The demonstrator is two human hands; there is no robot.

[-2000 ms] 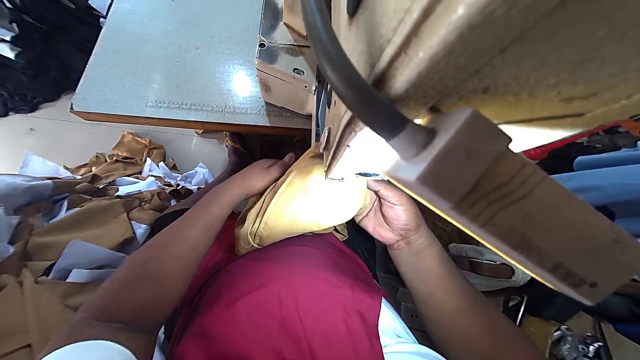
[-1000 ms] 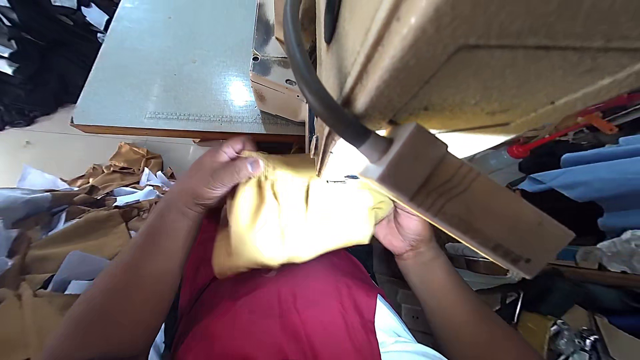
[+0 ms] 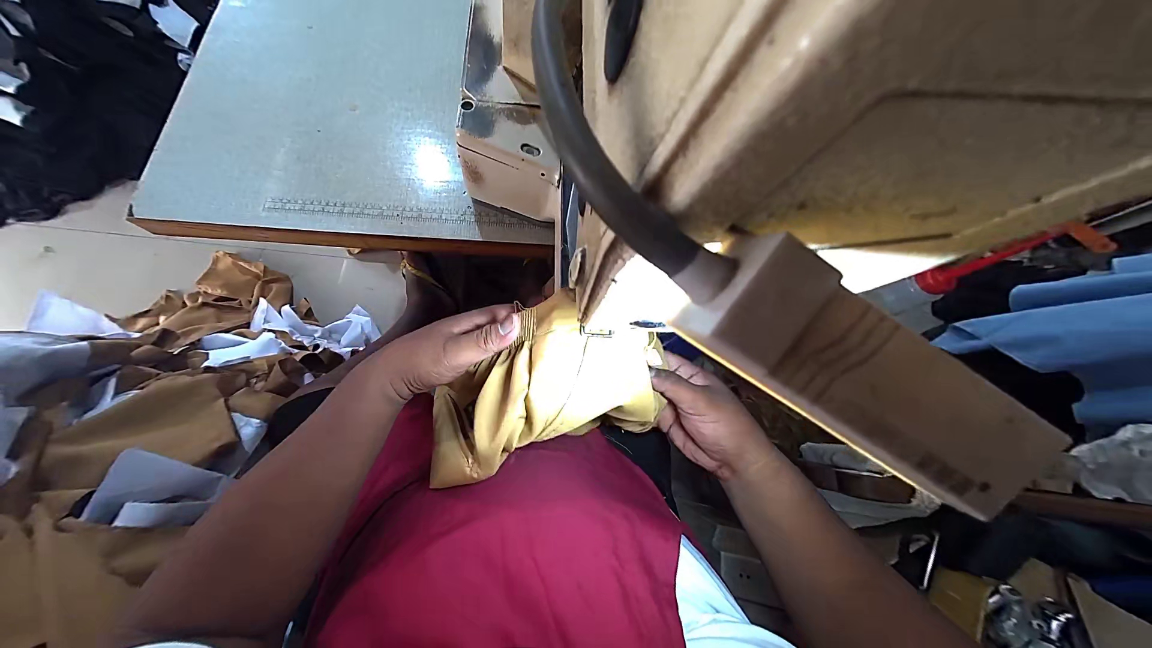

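A mustard-yellow piece of fabric (image 3: 558, 387) lies bunched under the needle area of a beige industrial sewing machine (image 3: 765, 117). My left hand (image 3: 459, 351) grips its gathered left edge, thumb on top. At the fabric's right edge, my right hand (image 3: 706, 409) pinches a fold between thumb and fingers. A lamp box (image 3: 882, 378) on a dark cable (image 3: 594, 153) hangs over the right side, and its bright light washes out part of the cloth. The presser foot is mostly hidden by glare and the machine head. The fabric's lower part rests against a dark red garment (image 3: 522, 549).
A grey worktable (image 3: 315, 108) with a printed ruler stands at upper left. Brown and white fabric scraps (image 3: 162, 414) cover the floor at left, with black cloth (image 3: 81, 117) beyond. Blue fabric (image 3: 1071, 333) and a red-handled tool (image 3: 990, 256) lie at right.
One second ago the fabric was spread wider, with my left hand on its upper left; now that hand is lower and the cloth is bunched, its left edge gathered at my thumb.
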